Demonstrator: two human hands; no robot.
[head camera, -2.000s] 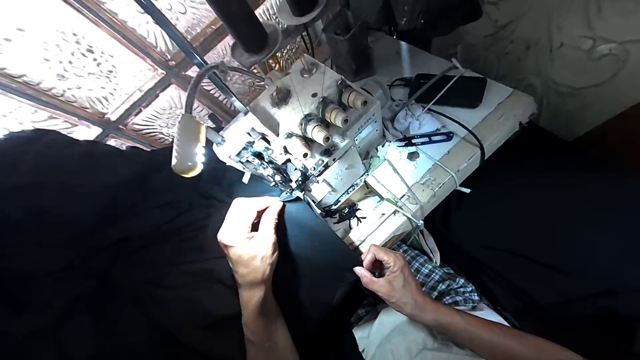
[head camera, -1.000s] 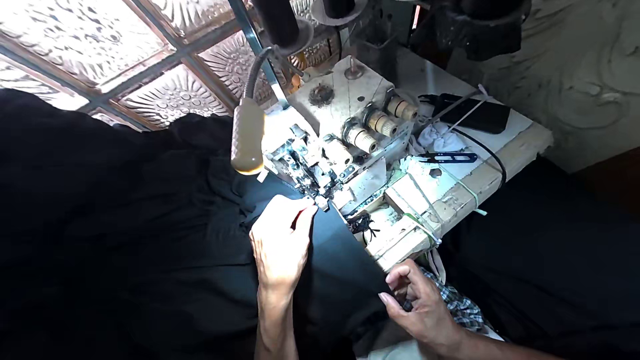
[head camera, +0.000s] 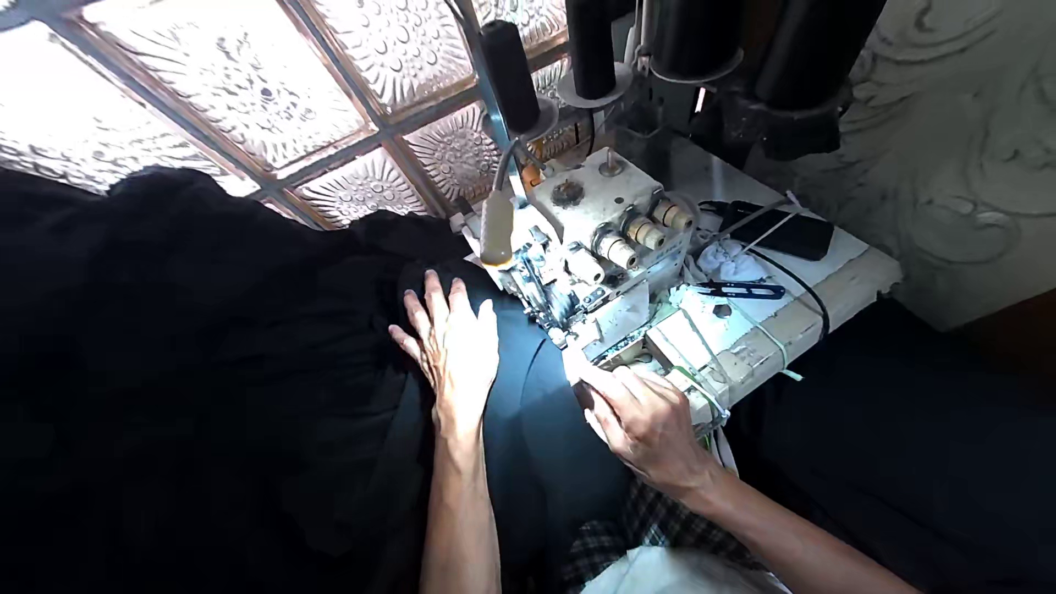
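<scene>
My left hand (head camera: 454, 351) lies flat with fingers spread on dark fabric (head camera: 544, 429), left of the presser foot area of an overlock sewing machine (head camera: 610, 214). Close to the front of that foot, my right hand (head camera: 639, 412) pinches the fabric's edge between thumb and fingers; the fingertips are partly lost in glare. The fabric runs under the machine's needle area (head camera: 557, 330) and spreads in a large dark heap to the left. A small lamp (head camera: 497, 227) on a bent neck lights the spot.
On the worn machine table (head camera: 813, 318) at right lie blue thread snips (head camera: 742, 289), a black phone (head camera: 780, 229), a white wad (head camera: 730, 260) and cords. Black thread cones (head camera: 594, 49) stand behind the machine. A patterned glass window (head camera: 247, 82) is at back left.
My left hand has moved from beside the presser foot back onto the fabric and spread its fingers. My right hand has come up from the lower fabric edge to near the foot.
</scene>
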